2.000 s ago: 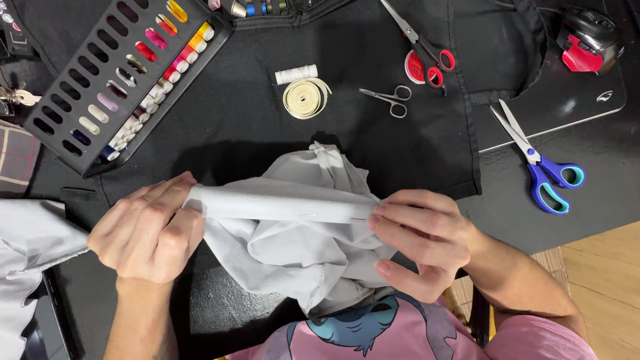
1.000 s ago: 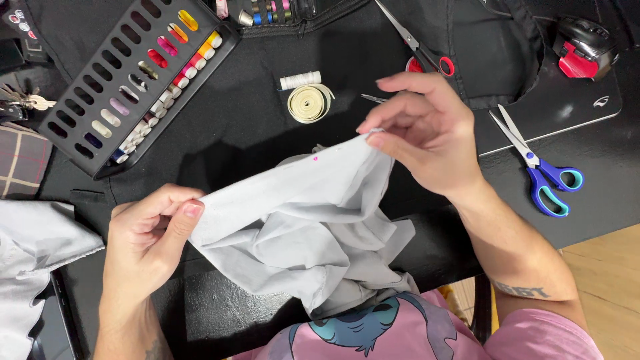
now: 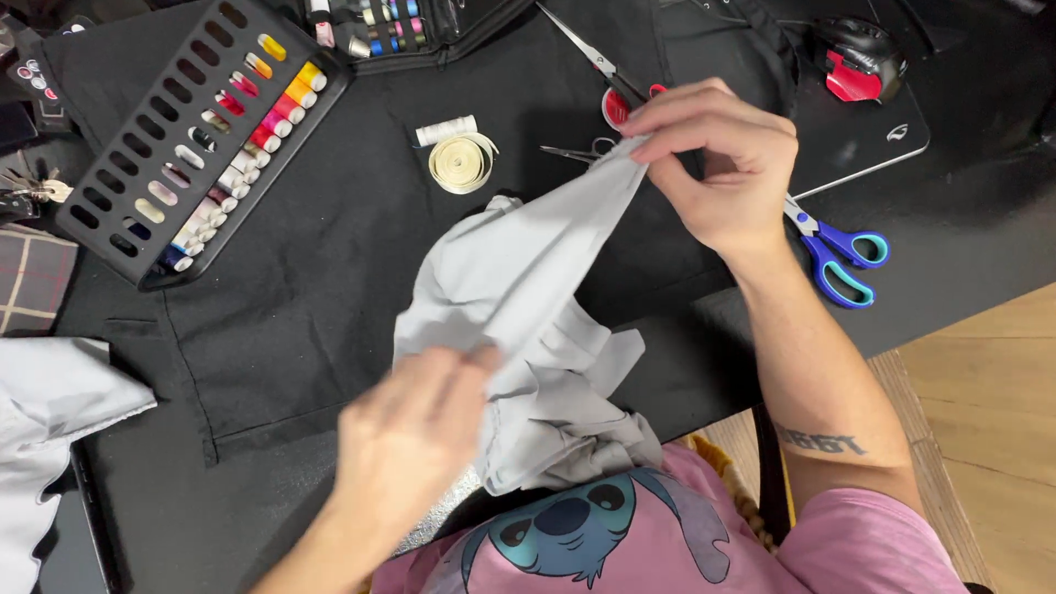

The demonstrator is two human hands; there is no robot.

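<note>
A light grey cloth [image 3: 528, 280] stretches diagonally between my two hands, its lower part bunched at the table's near edge. At the upper right, my right hand [image 3: 718, 161] pinches one end of its edge between fingers and thumb. My left hand [image 3: 417, 421], blurred, is closed on the cloth lower down at centre left. Beyond the cloth lie a coiled cream tape measure [image 3: 459, 163] and a spool of white thread [image 3: 446, 130]. Small metal scissors [image 3: 577, 153] are partly hidden behind the cloth and my right hand.
A black thread box [image 3: 177, 153] with coloured spools stands at upper left, near an open sewing case [image 3: 404, 29]. Red-handled scissors [image 3: 606, 70], blue-handled scissors [image 3: 841, 256] and a computer mouse [image 3: 858, 62] lie to the right. More pale cloth [image 3: 49, 421] lies at left.
My left hand has moved right and inward along the cloth. My right hand has risen from its place two seconds ago, and the cloth now slants steeply between them.
</note>
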